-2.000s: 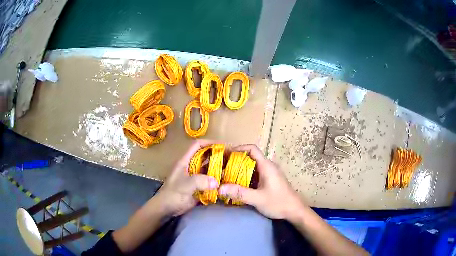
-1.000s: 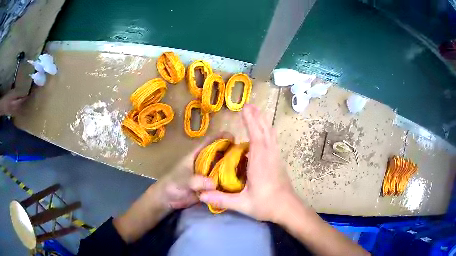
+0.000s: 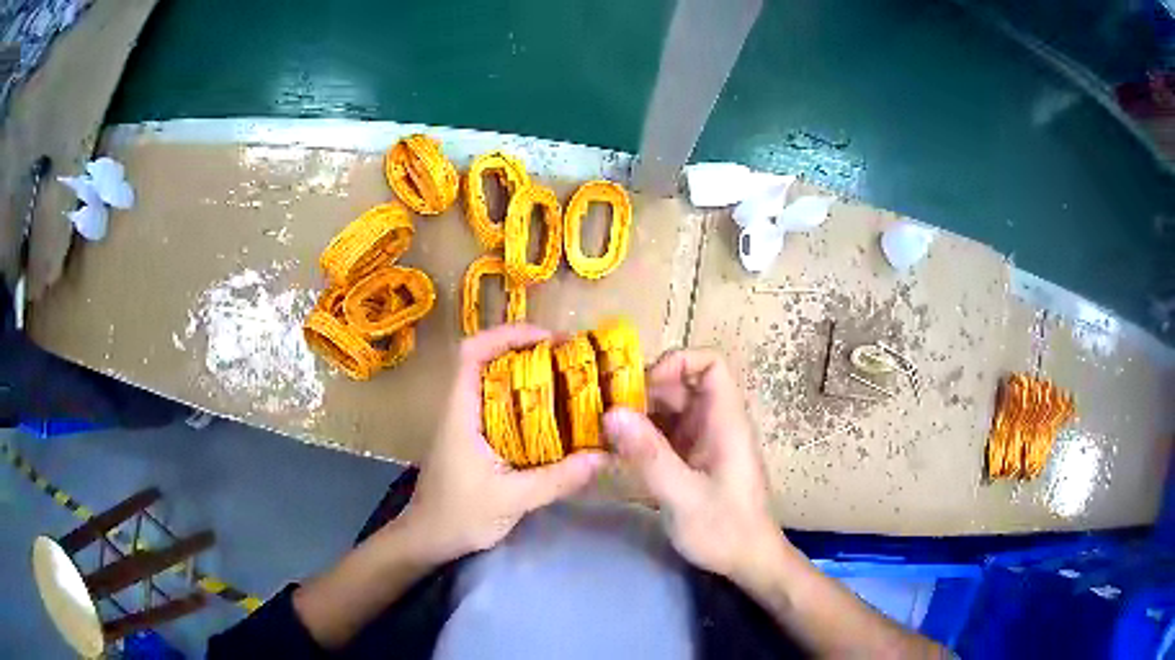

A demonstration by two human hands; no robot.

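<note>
My left hand (image 3: 470, 451) and my right hand (image 3: 696, 451) hold an orange bundle (image 3: 563, 397) between them above the bench's near edge. The bundle shows ribbed layers in several side-by-side sections. My left hand wraps its left side and underside. My right thumb presses its right end, with the right fingers behind it. Several loose orange oval rings (image 3: 598, 230) lie beyond the hands, some overlapping in a heap at left. One ring is partly hidden behind the left hand and bundle.
Orange strips (image 3: 1028, 427) lie in a row at right. A small dark square pad (image 3: 853, 361) with pale loops sits among brown crumbs. White rounded pieces (image 3: 760, 232) line the far edge near a grey post (image 3: 696, 84). Blue crates (image 3: 1057, 593) stand at lower right; a stool (image 3: 67, 596) at lower left.
The rings in my hands have gone from tilted and loosely gathered to an aligned row. My right hand has moved from raised flat fingers to gripping the bundle's right end.
</note>
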